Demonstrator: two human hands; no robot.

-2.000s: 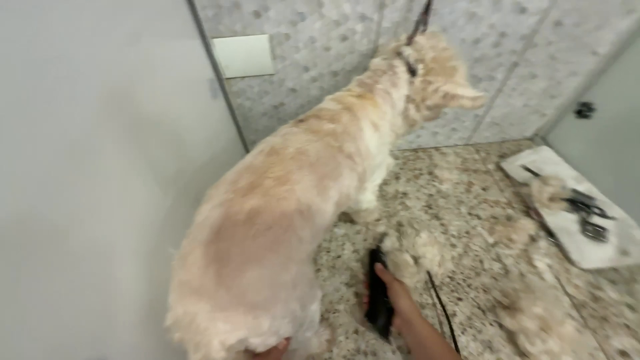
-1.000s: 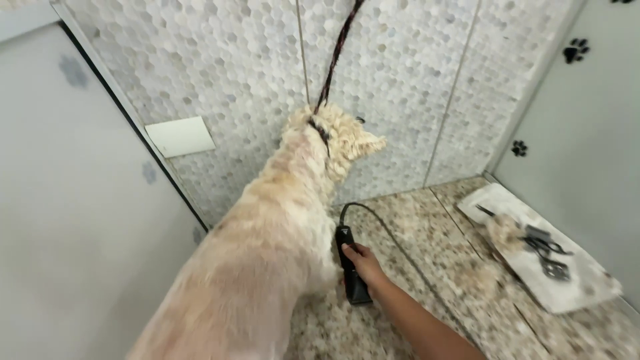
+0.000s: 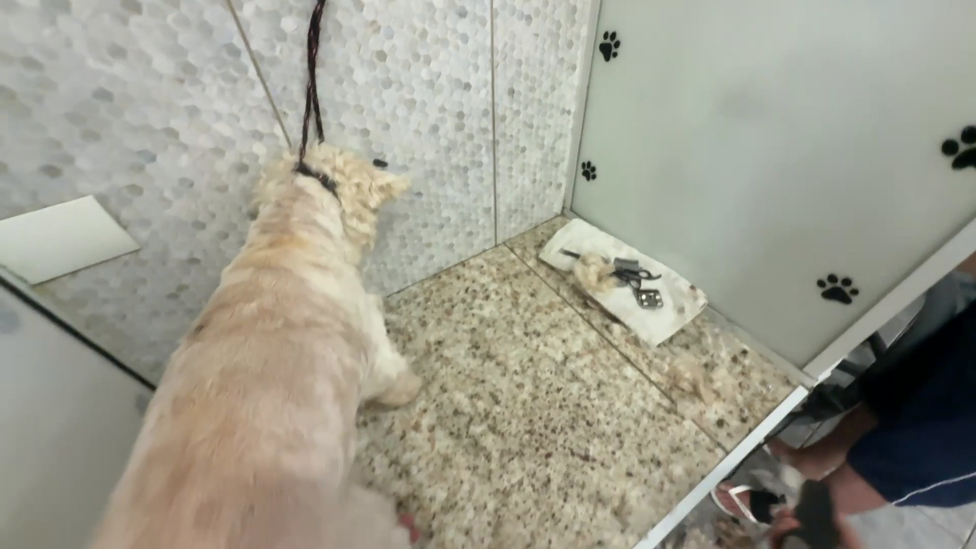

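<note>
A dog with short-clipped cream fur on its back stands facing the tiled wall, its curly-haired head turned right. A dark braided lead runs up from the loop at its neck. At the lower right, past the table's edge, my right hand, blurred and partly cut off, is shut around black hair clippers. My left hand cannot be made out; a small reddish blur by the dog at the bottom edge is unclear.
A white cloth on the granite tabletop holds scissors, a metal blade and a fur tuft. Frosted panels flank the table. Another person's legs are beyond its right edge.
My right hand, with the clippers, has moved from beside the dog's front leg to the lower right past the table's edge. The view has swung right.
</note>
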